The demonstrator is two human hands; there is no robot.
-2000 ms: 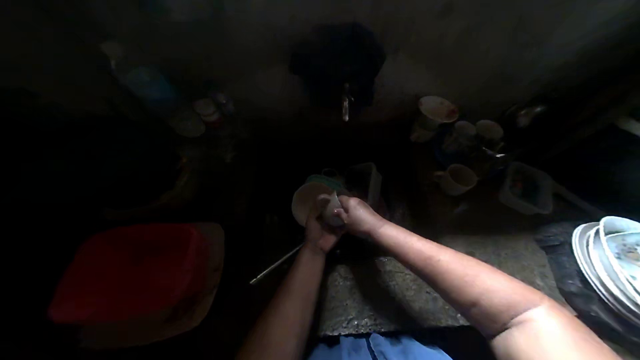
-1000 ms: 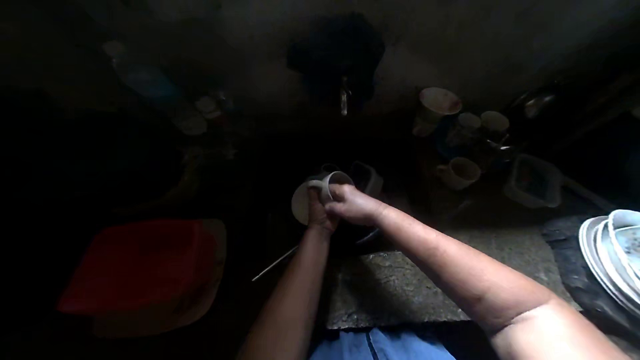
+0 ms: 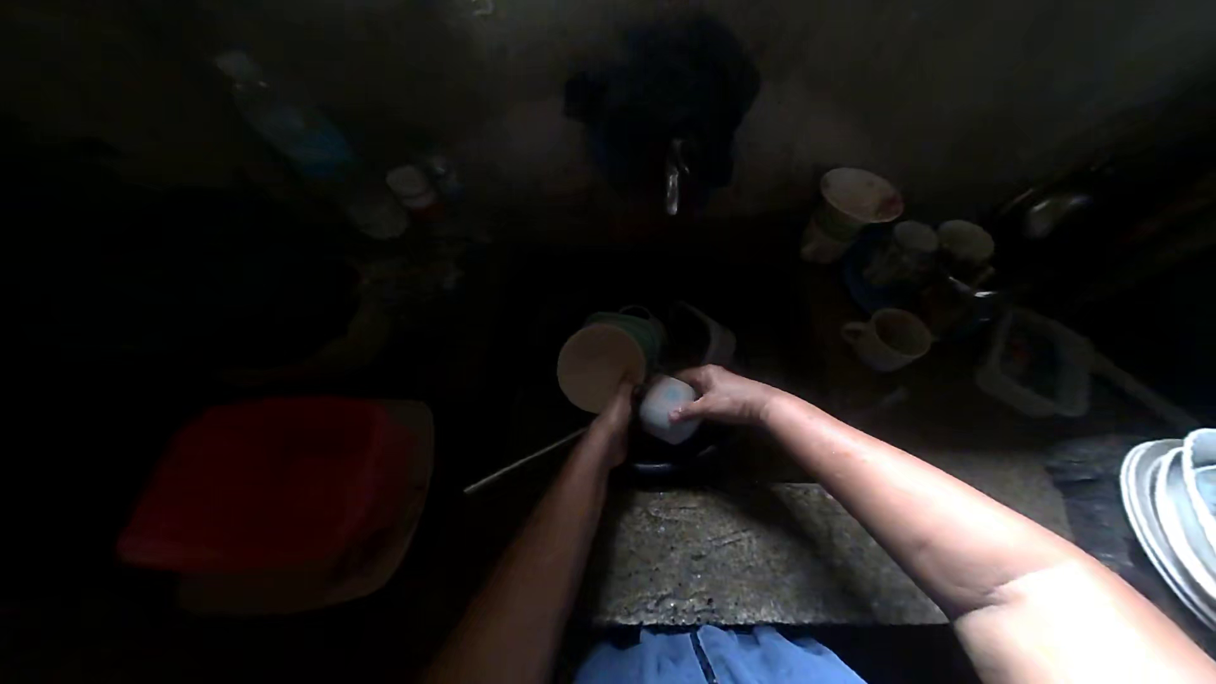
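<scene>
Over a dark sink, my right hand (image 3: 724,394) grips a white cup (image 3: 669,410), thumb on its near side. My left hand (image 3: 619,408) is just left of the cup, its fingers partly hidden in shadow; whether it also holds the cup is unclear. Beside my left fingers is a round pale lid or container base (image 3: 597,369), with a greenish container (image 3: 638,328) behind it. A clear plastic container (image 3: 708,334) stands beyond my right hand. A thin stick or handle (image 3: 524,461) slants out to the left of my left wrist.
A metal faucet (image 3: 674,180) juts from the wall. At right are a mug (image 3: 891,339), a tall cup (image 3: 855,201), a plastic tub (image 3: 1034,366) and stacked plates (image 3: 1161,513). At left lie a red plastic basin (image 3: 261,484) and a plastic bottle (image 3: 309,142). A rough concrete edge (image 3: 750,560) is nearest me.
The white cup has been turned; its handle, seen at its left a second ago, no longer shows. My right hand has moved slightly right, apart from my left hand.
</scene>
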